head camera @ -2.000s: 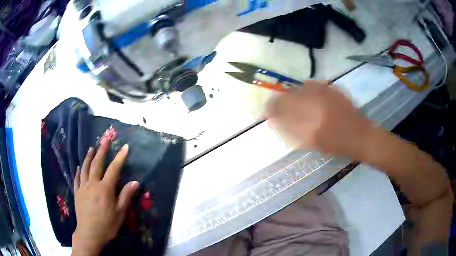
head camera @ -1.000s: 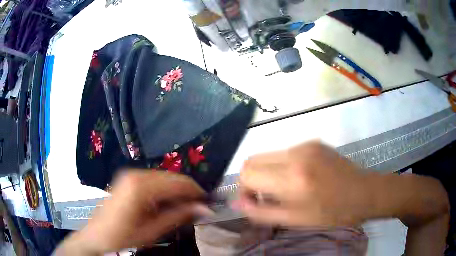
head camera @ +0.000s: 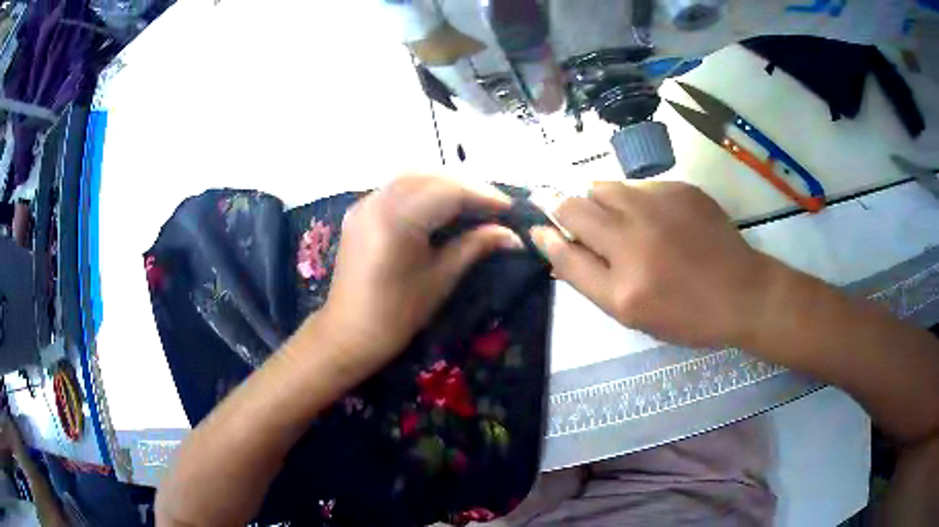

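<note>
A dark floral fabric panel [head camera: 443, 386] with red and pink roses lies on the white table and hangs over its front edge. My left hand [head camera: 412, 257] pinches the panel's upper right edge between thumb and fingers. My right hand [head camera: 659, 257] grips the same edge at the corner, just right of my left fingertips. Both hands are close together in front of the sewing machine's needle area [head camera: 535, 93]. The exact fold of the edge between the fingers is hidden.
Thread snips [head camera: 757, 154] with blue and orange arms lie behind my right hand. Black fabric scraps [head camera: 844, 77] lie behind them. A grey ridged knob [head camera: 644, 149] sits low on the machine. A measuring strip [head camera: 659, 396] runs along the front edge. Coloured rings [head camera: 68, 399] are far left.
Both hands have moved up from the front edge toward the needle area, raising the near part of the panel with them. The panel's left part has shifted down in view.
</note>
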